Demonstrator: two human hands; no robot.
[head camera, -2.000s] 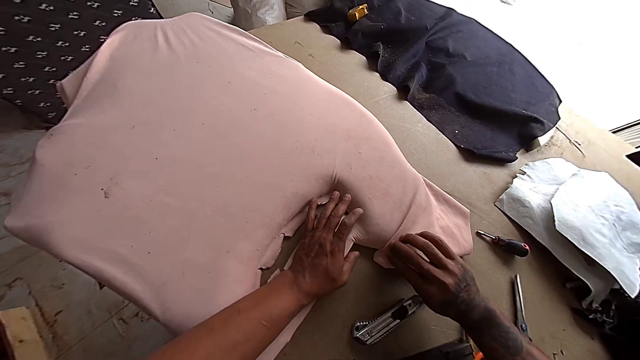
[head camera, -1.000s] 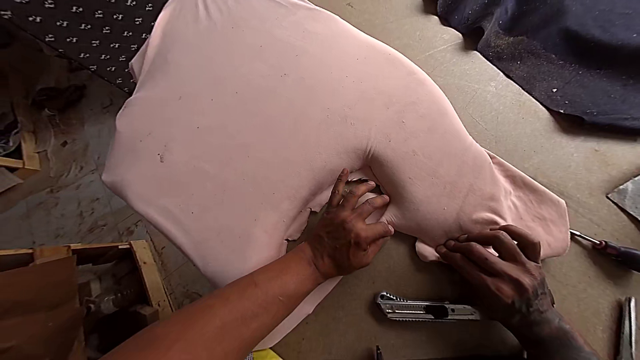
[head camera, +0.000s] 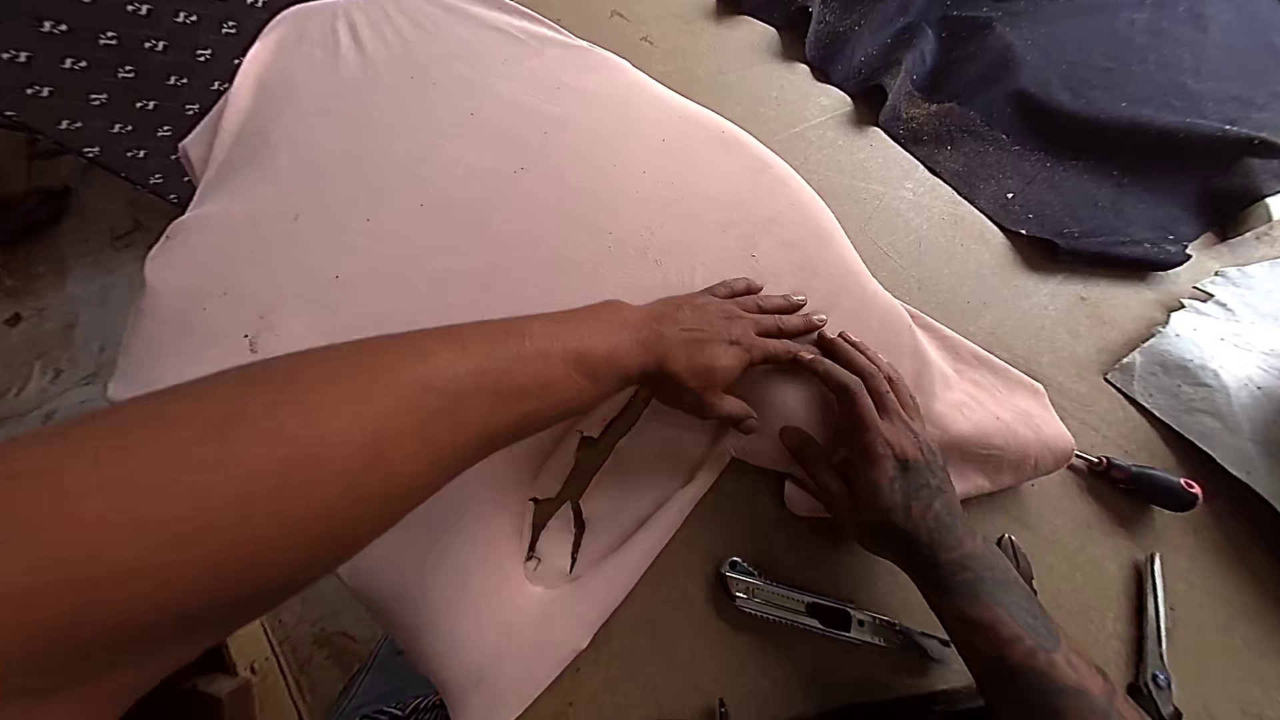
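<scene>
A large pale pink sheet, apparently leather, (head camera: 480, 190) lies over the table and hangs past its near left edge. It has a long ragged slit, forked at the lower end, below my left wrist. My left hand (head camera: 710, 345) rests flat on the sheet with its fingers spread, holding nothing. Close beside it, my right hand (head camera: 865, 440) touches the sheet with bent fingers, its fingertips near those of the left. Whether it pinches any material cannot be told. A metal snap-off utility knife (head camera: 830, 615) lies on the table, left of my right forearm.
Dark blue sheet material (head camera: 1000, 130) lies at the back right, and a silvery white piece (head camera: 1215, 370) at the right. A screwdriver (head camera: 1150, 485) touches the pink sheet's right tip. Scissors (head camera: 1155, 640) lie near the front right. Dark patterned cloth (head camera: 110, 80) is at the far left.
My left hand has moved from the torn edge onto the sheet beside my right hand. The slit, mostly covered before, now shows. My right hand has shifted toward the left hand.
</scene>
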